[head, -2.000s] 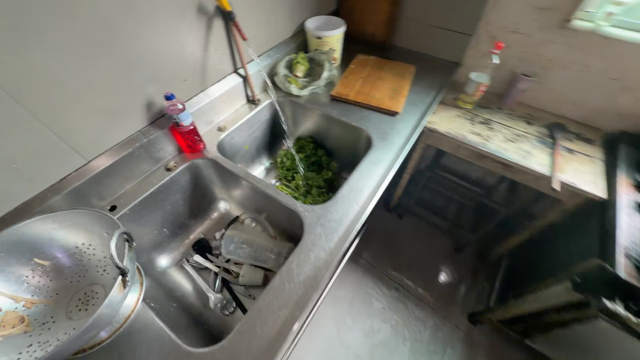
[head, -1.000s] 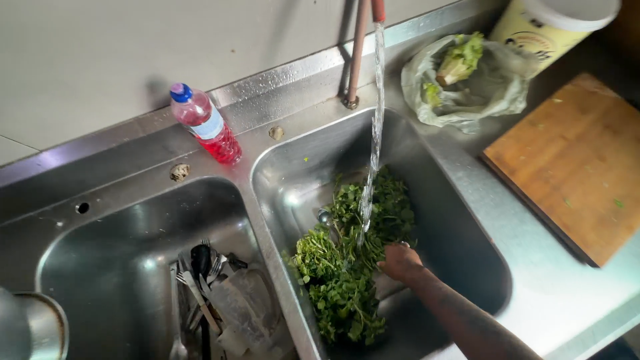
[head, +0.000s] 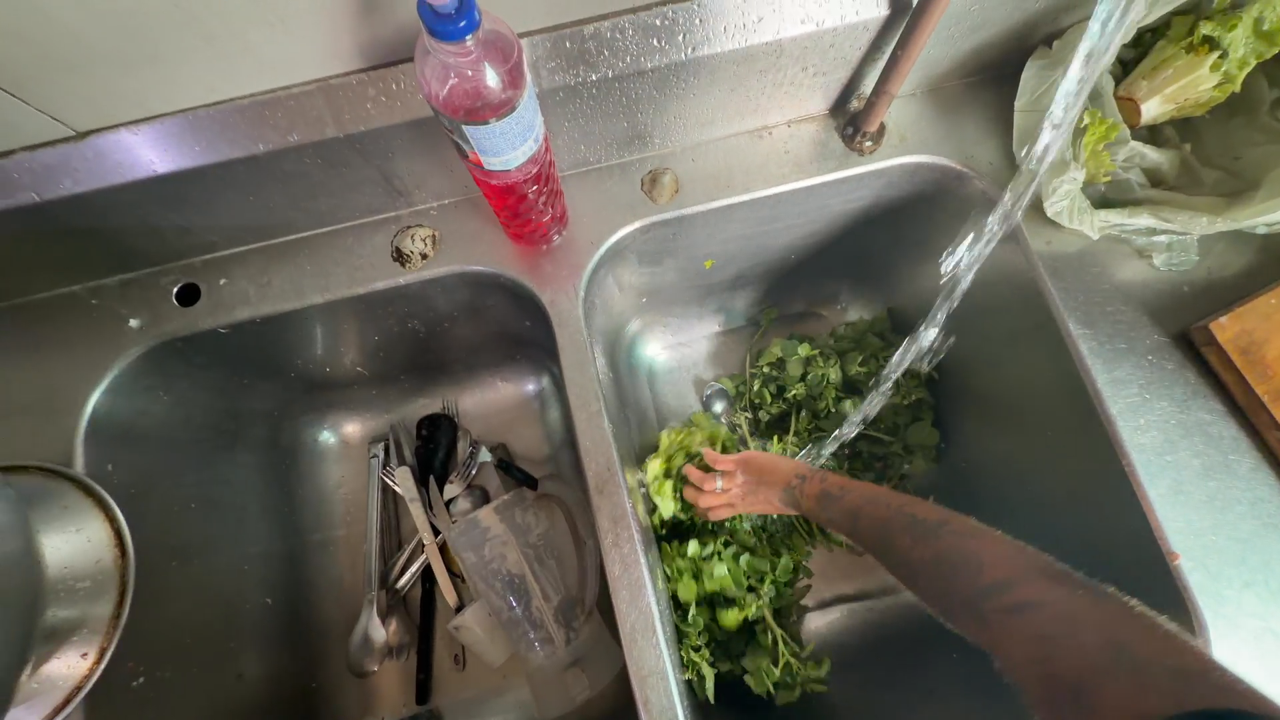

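My right hand, with a ring on one finger, reaches into the right steel sink basin. Its fingers are curled against a heap of leafy greens at the basin's left side; whether they grip any leaves cannot be told. A stream of water falls from the upper right onto the greens beside my wrist. Part of a round metal spoon-like piece shows at the edge of the leaves. My left hand is out of view.
The left basin holds cutlery and a clear plastic jug. A bottle of red liquid stands behind the divider. A metal pot is at far left, a plastic bag with lettuce and a wooden board at right.
My right hand, not seen two seconds ago, has moved from the right part of the greens to their left side. The view has come closer to the basins.
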